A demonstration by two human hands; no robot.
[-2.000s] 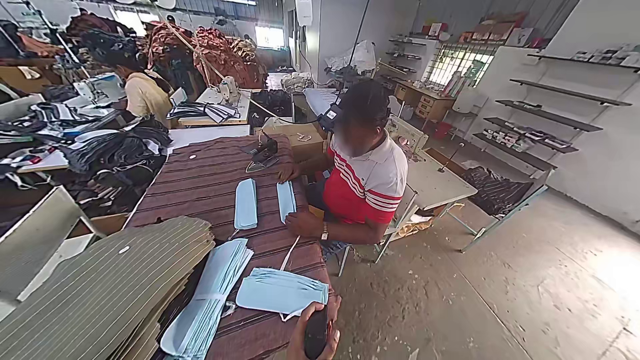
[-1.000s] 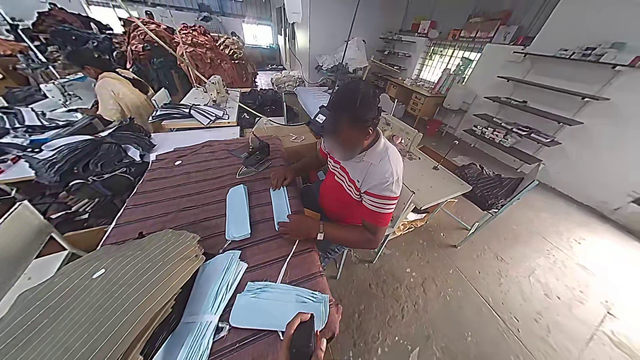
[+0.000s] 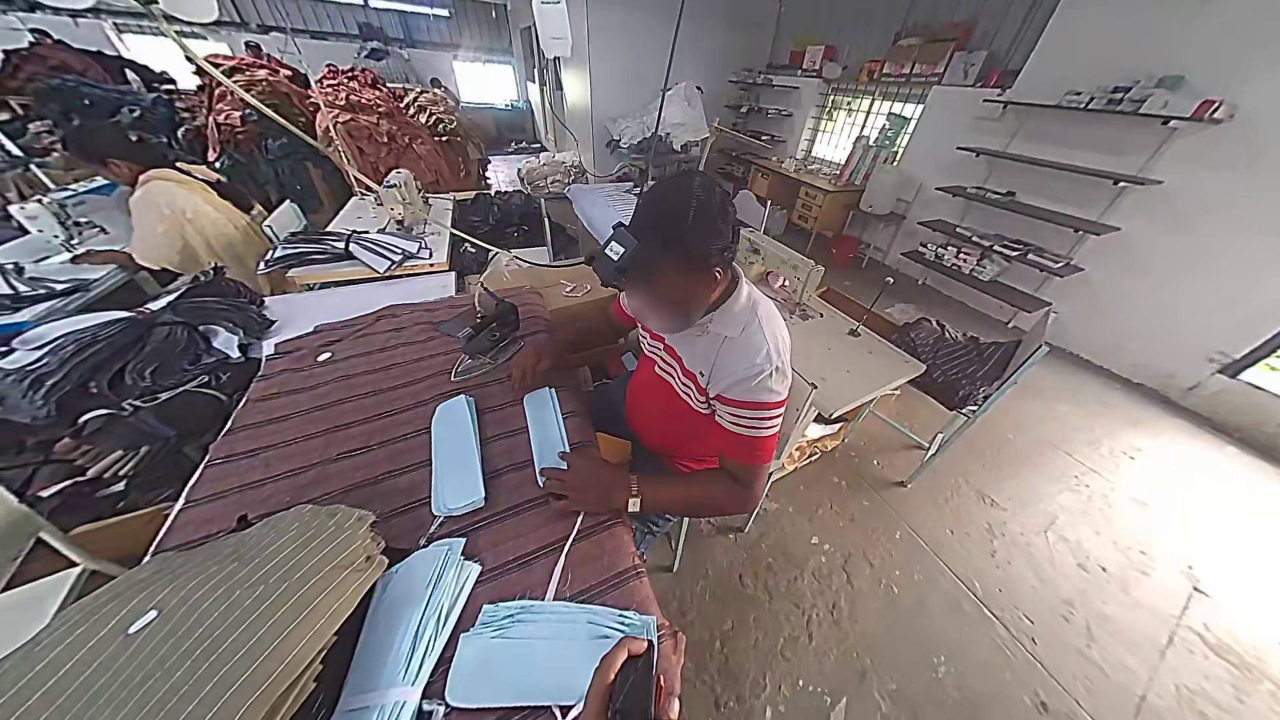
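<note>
At the bottom edge, my left hand (image 3: 606, 680) closes its fingers on a black handheld device (image 3: 634, 682). My right hand (image 3: 672, 662) shows only in part, close against the device's right side; its grip is hidden. Beside them lies a stack of light blue fabric pieces (image 3: 540, 672) on the striped cloth (image 3: 330, 420). A tied blue bundle (image 3: 405, 630) is left of that stack. Farther up are two smaller blue stacks, one apart (image 3: 457, 455), the other (image 3: 546, 435) under a seated co-worker's watch-side hand (image 3: 590, 484). The co-worker's other hand (image 3: 530, 368) rests near an iron (image 3: 488, 340).
Striped grey-green fabric panels (image 3: 200, 590) are piled at lower left. Dark garments (image 3: 120, 370) heap beyond the table's left edge. Behind the co-worker stands a sewing machine (image 3: 780, 270). Another person (image 3: 190, 220) sits at far left. Wall shelves (image 3: 1030, 210) hold small boxes.
The co-worker's far hand has moved off the upper end of the blue stack, toward the iron. The co-worker's near hand stays at the stack's lower end. The black device remains held.
</note>
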